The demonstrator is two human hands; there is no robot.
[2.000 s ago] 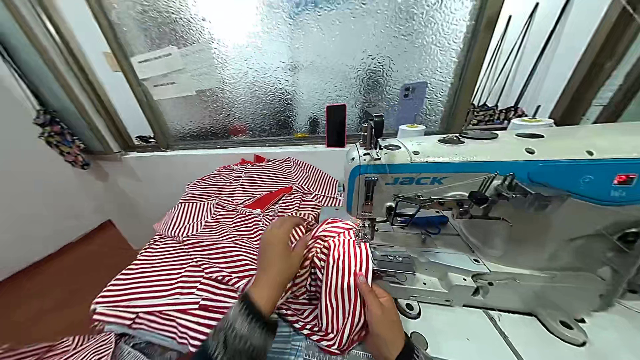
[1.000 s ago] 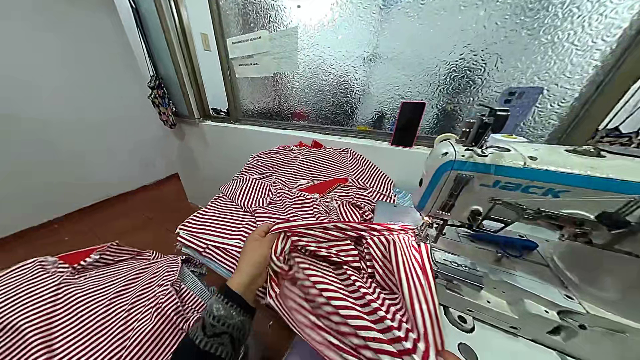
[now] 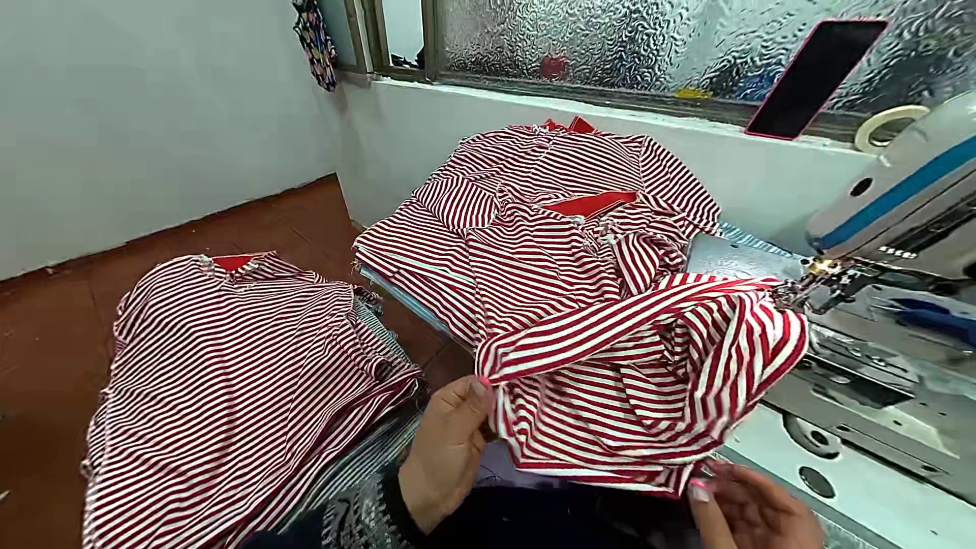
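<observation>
A red-and-white striped garment (image 3: 610, 404) is stretched between both hands, its upper right end at the needle area of the sewing machine (image 3: 907, 198). My left hand (image 3: 450, 450) pinches its left corner between thumb and fingers. At the lower right, my right hand (image 3: 751, 507) has thumb and fingers at the bottom edge of the cloth; the fingertips are partly hidden. Behind the held garment lies a stack of striped shirts (image 3: 549, 168) with red neck parts. Another pile of striped shirts (image 3: 213, 381) is at the left.
A phone (image 3: 816, 80) leans on the window ledge beside a roll of tape (image 3: 888, 126). Blue thread snips (image 3: 934, 320) lie under the machine arm. A patterned cloth item (image 3: 314, 46) hangs near the window frame. The tiled floor (image 3: 46, 328) shows at the left.
The garment, bunched near the needle two seconds ago, is now spread toward me, and my left hand has moved from its top to its left corner. The view has swung left and down.
</observation>
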